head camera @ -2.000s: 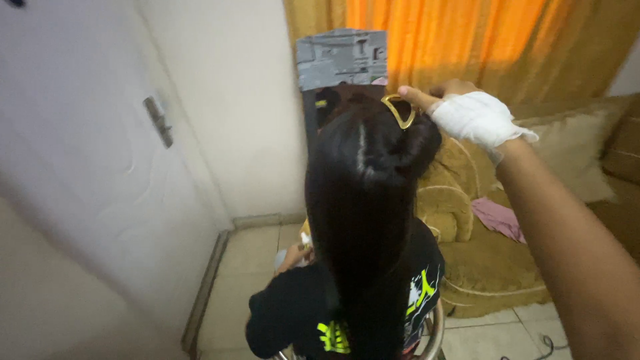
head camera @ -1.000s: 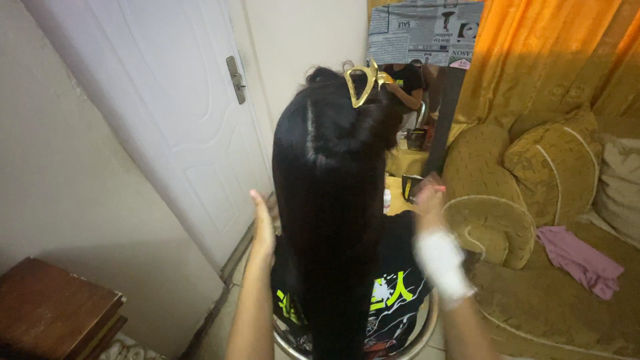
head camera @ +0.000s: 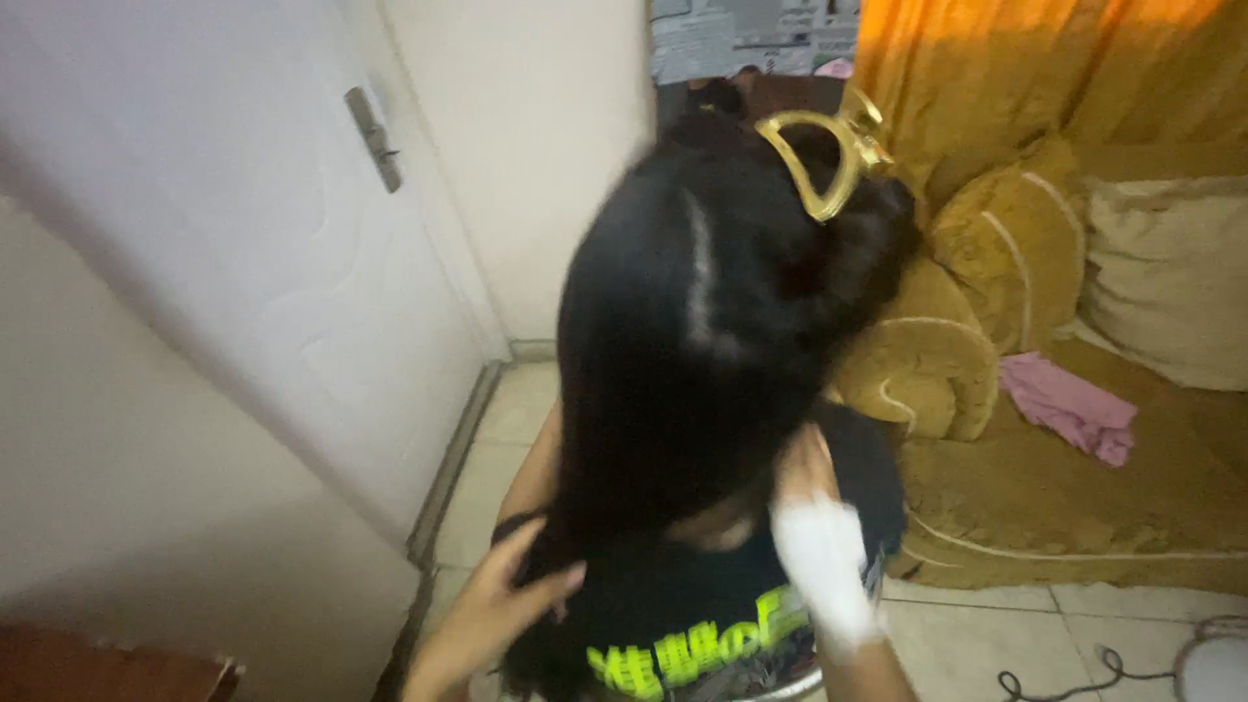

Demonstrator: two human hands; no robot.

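A seated person with long, straight dark hair [head camera: 673, 390] has their back to me. A gold claw clip [head camera: 829, 166] holds hair at the upper right of the head. My left hand [head camera: 507, 595] is at the lower left of the hair, thumb and fingers around a section that hangs down over the shoulder. My right hand [head camera: 814, 526], wrapped in white bandage, touches the right side of the hair near the neck; its fingertips are partly hidden and blurred. Between the hands show the nape and a black shirt [head camera: 721, 585] with bright yellow-green writing.
A white door [head camera: 244, 195] with a metal handle [head camera: 373, 139] is at the left. On the right stands a mustard sofa [head camera: 1170, 487] with cushions and a pink cloth [head camera: 1070, 407]. A brown wooden piece [head camera: 97, 668] is at bottom left; a cable [head camera: 1063, 682] lies on the tiles.
Both hands have come inward from either side of the hair to its lower part near the neck. The hair, hanging straight down the back before, is now drawn to the left.
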